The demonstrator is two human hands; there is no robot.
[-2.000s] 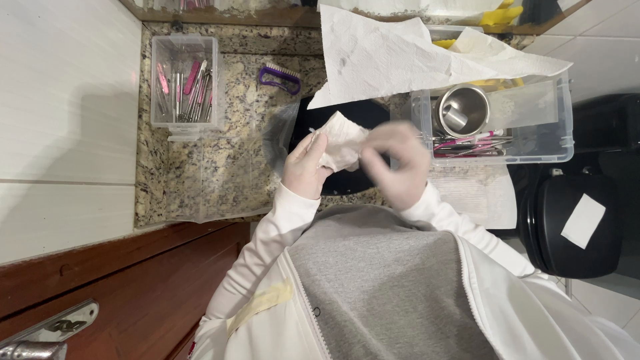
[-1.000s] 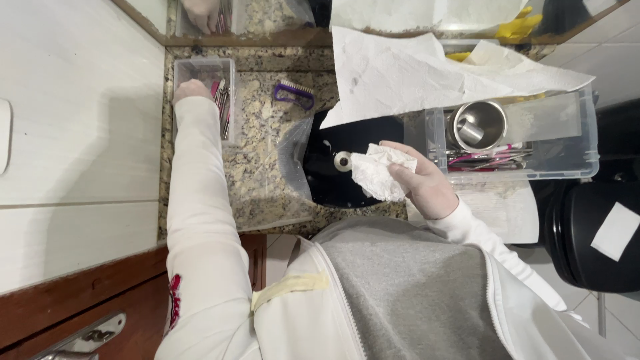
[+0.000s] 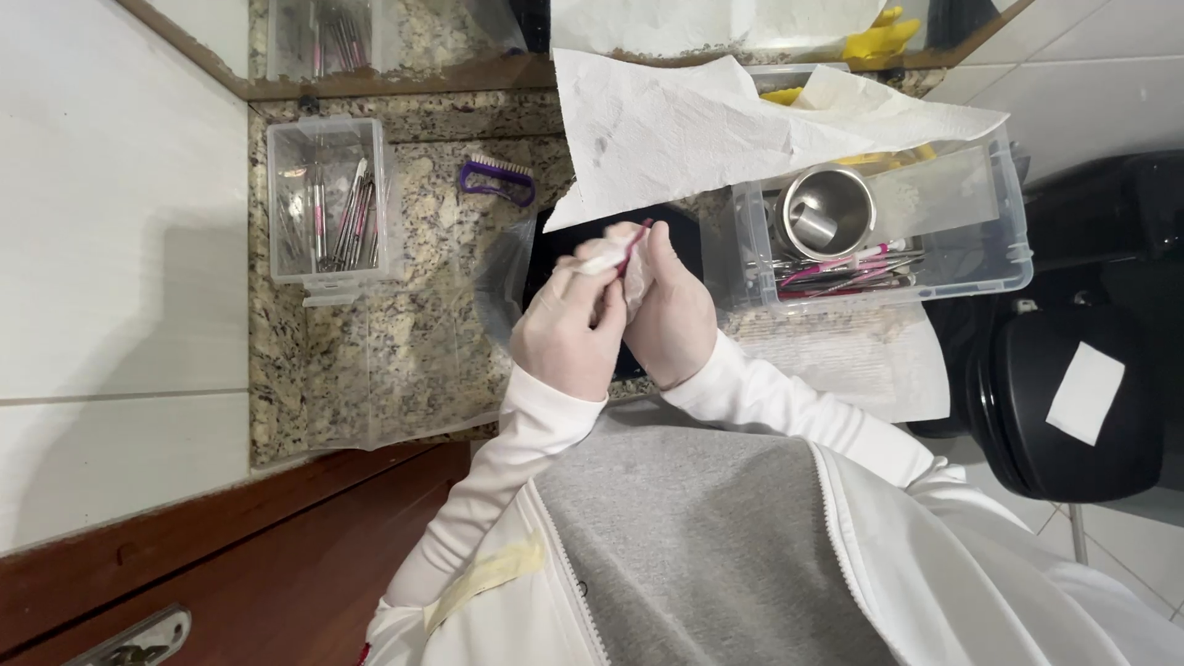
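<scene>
Over the black sink basin (image 3: 680, 242), my left hand (image 3: 566, 328) and my right hand (image 3: 675, 314) are together around a crumpled white paper towel (image 3: 606, 256). A slim dark pink tool (image 3: 635, 242) pokes up between them, wrapped partly in the paper; its ends are hidden or too blurred to name. Several metal instruments (image 3: 351, 217) with some pink handles lie in the left clear plastic box (image 3: 326, 276). More metal and pink instruments (image 3: 851, 270) fill part of the right clear plastic box (image 3: 1013, 264), beside a stainless steel cup (image 3: 826, 213).
A purple nail brush (image 3: 498, 180) rests on the granite counter (image 3: 425, 305). Large paper towel sheets (image 3: 666, 129) drape across the right box and the basin's back. Yellow gloves (image 3: 879, 37) show in the mirror. A black toilet lid (image 3: 1073, 462) bearing a white paper is at right.
My left hand was in the left box one second ago and is now back over the basin, meeting my right hand. The dark pink tool now shows between them.
</scene>
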